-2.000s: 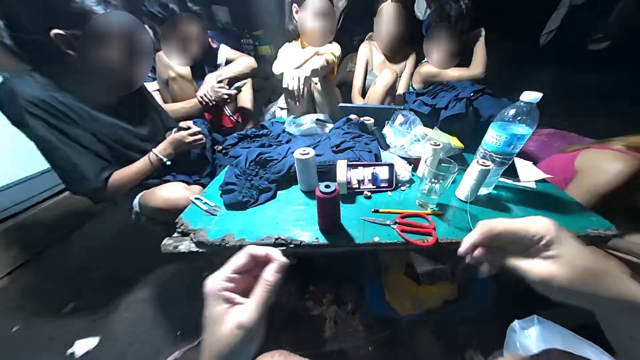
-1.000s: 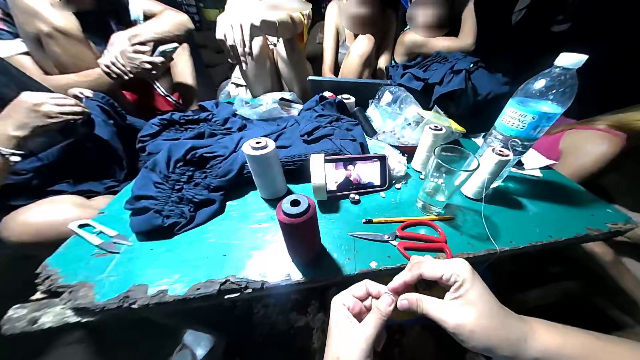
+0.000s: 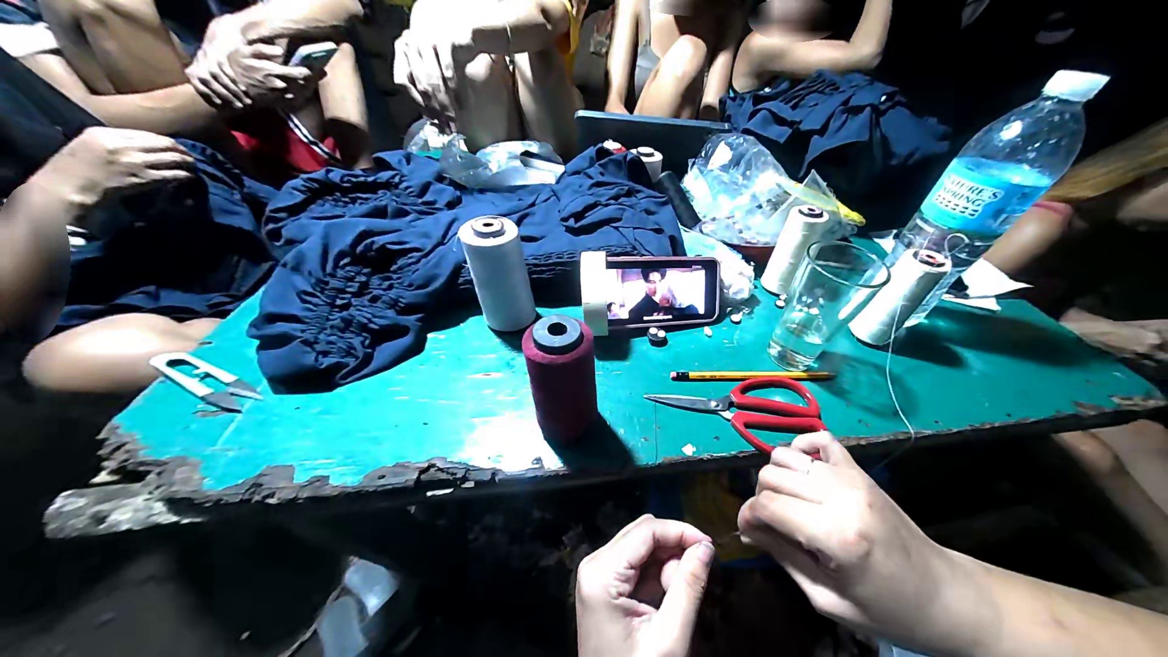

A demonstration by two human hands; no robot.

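Below the front edge of the green table (image 3: 411, 420), my left hand (image 3: 643, 584) has its thumb and forefinger pinched together; whatever lies between them is too small to tell. My right hand (image 3: 821, 525) is just right of it, fingers curled, near the red-handled scissors (image 3: 780, 415). A thin white thread (image 3: 894, 392) hangs from a white thread cone (image 3: 903, 297) toward the table's edge by my right hand. A maroon thread cone (image 3: 559, 383) stands left of the scissors, with another white cone (image 3: 497, 274) behind it. A pencil (image 3: 753, 376) lies behind the scissors.
Thread snips (image 3: 205, 379) lie at the left. Gathered navy fabric (image 3: 365, 265) covers the table's back left. A phone (image 3: 662, 292), drinking glass (image 3: 821, 310), tilted water bottle (image 3: 999, 192) and plastic bag (image 3: 739, 187) stand or lie farther right. Several people sit around the table.
My hands were wide apart two seconds ago, then together at the fingertips; now they are slightly apart, the right one higher beside the scissors. The view has moved closer to the table.
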